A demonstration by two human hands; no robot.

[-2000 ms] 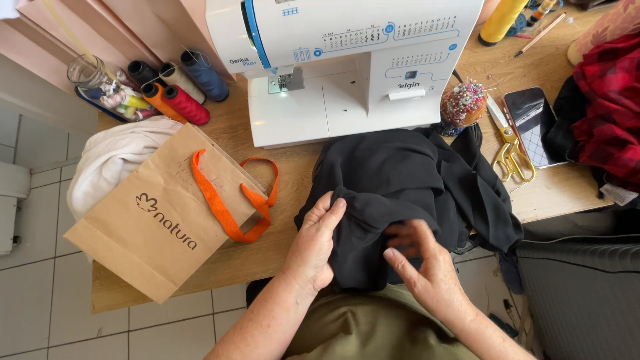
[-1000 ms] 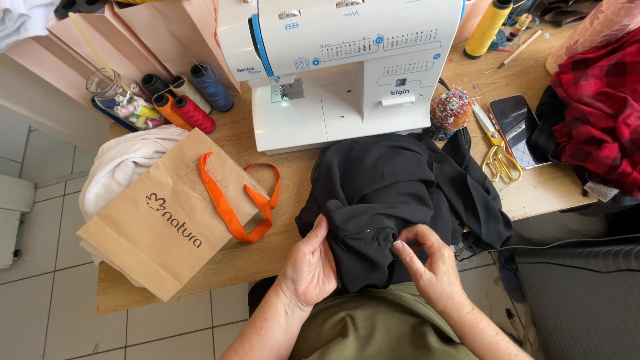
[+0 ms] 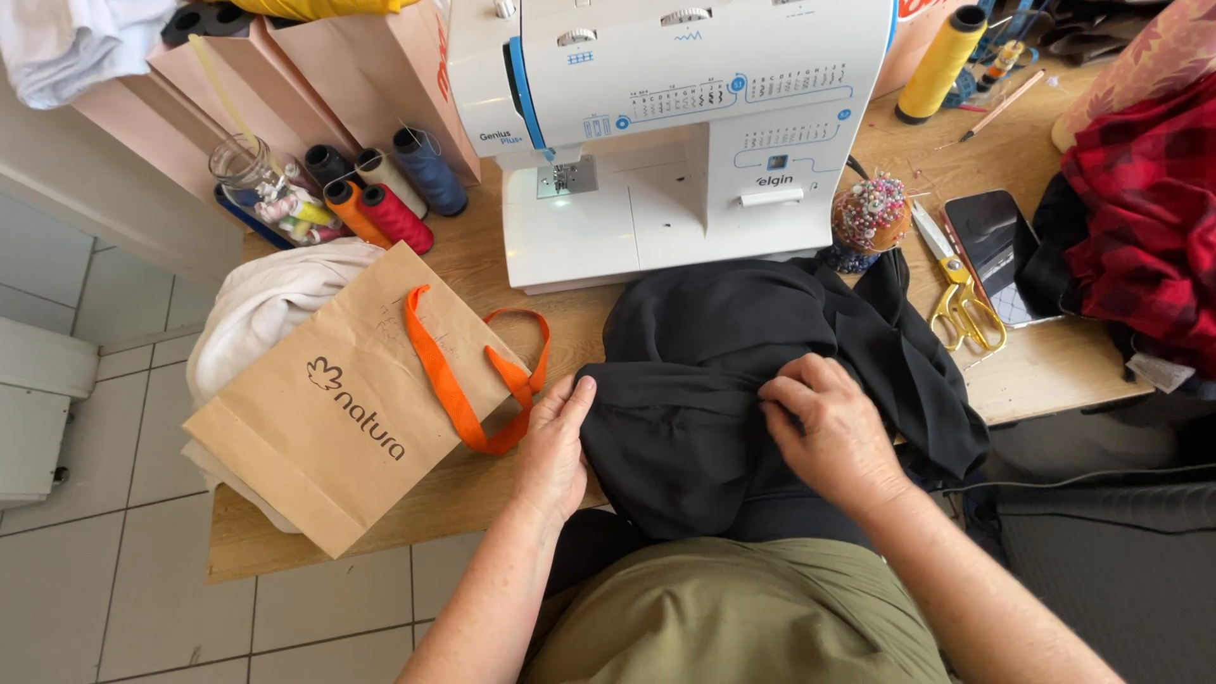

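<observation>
Black fabric [image 3: 703, 418] lies bunched at the table's front edge and hangs over it toward my lap. My left hand [image 3: 559, 442] pinches its left edge between thumb and fingers. Over on the fabric's right part, my right hand [image 3: 826, 427] grips a bit of it with bent fingertips; what lies under those fingers is hidden. Just behind the fabric stands a white Elgin sewing machine [image 3: 665, 209], its lamp lit at the needle. A pincushion full of pins [image 3: 869, 214] touches the fabric's back right side.
Gold-handled scissors [image 3: 959, 304] and a phone [image 3: 1002, 256] lie at the right, by red checked cloth [image 3: 1149, 218]. At the left, a paper bag [image 3: 351, 408] with orange handles rests on white cloth [image 3: 275, 294]. Several thread spools [image 3: 399, 218] and a glass jar [image 3: 242, 166] stand behind.
My left hand has moved left along the fabric, and my hands are farther apart. The fabric between them is more spread out. My right hand's fingers, apart two seconds ago, now close on the cloth.
</observation>
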